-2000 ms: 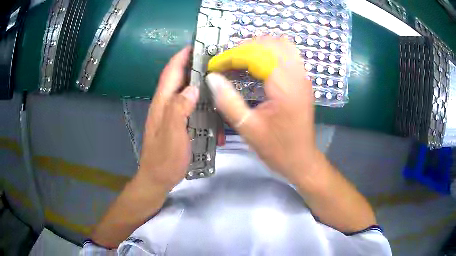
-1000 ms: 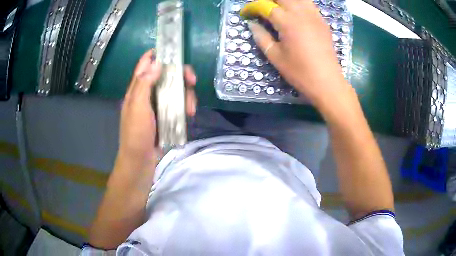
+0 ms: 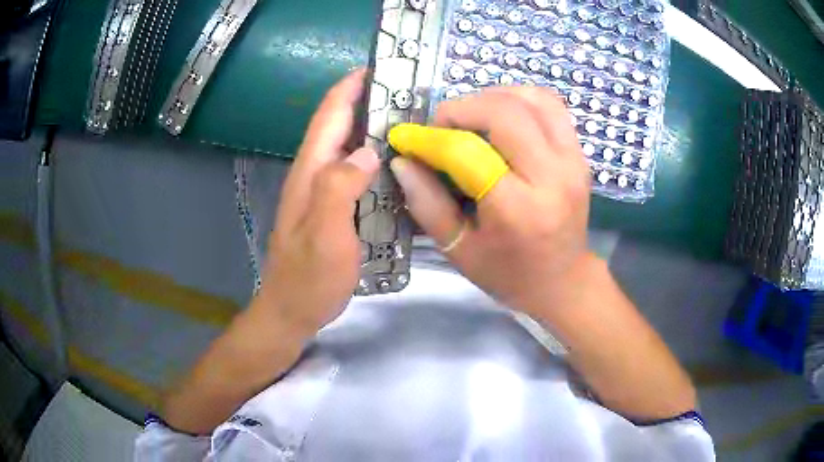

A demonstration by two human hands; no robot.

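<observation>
My left hand (image 3: 316,217) holds a grey metal fixture strip (image 3: 383,212) upright over my lap, fingers and palm along its left side. Round silver components (image 3: 401,97) sit in seats on its upper part. My right hand (image 3: 519,194) is at the strip's middle. Its forefinger, in a yellow finger cot (image 3: 456,158), and its thumb nearly meet at the strip's face. Whether a component is between the fingertips is hidden. The clear blister tray (image 3: 646,188) behind my right hand holds rows of small round silver components.
Several metal strips (image 3: 113,68) lie at the upper left, with a single strip (image 3: 208,63) beside them. A tall stack of strips (image 3: 768,189) stands at the right. A white rail (image 3: 723,50) crosses the upper right. A blue stool (image 3: 768,325) is below the stack.
My right hand has come from the tray back to the strip. My left hand has moved right, and the strip now shows its patterned face instead of its plain side.
</observation>
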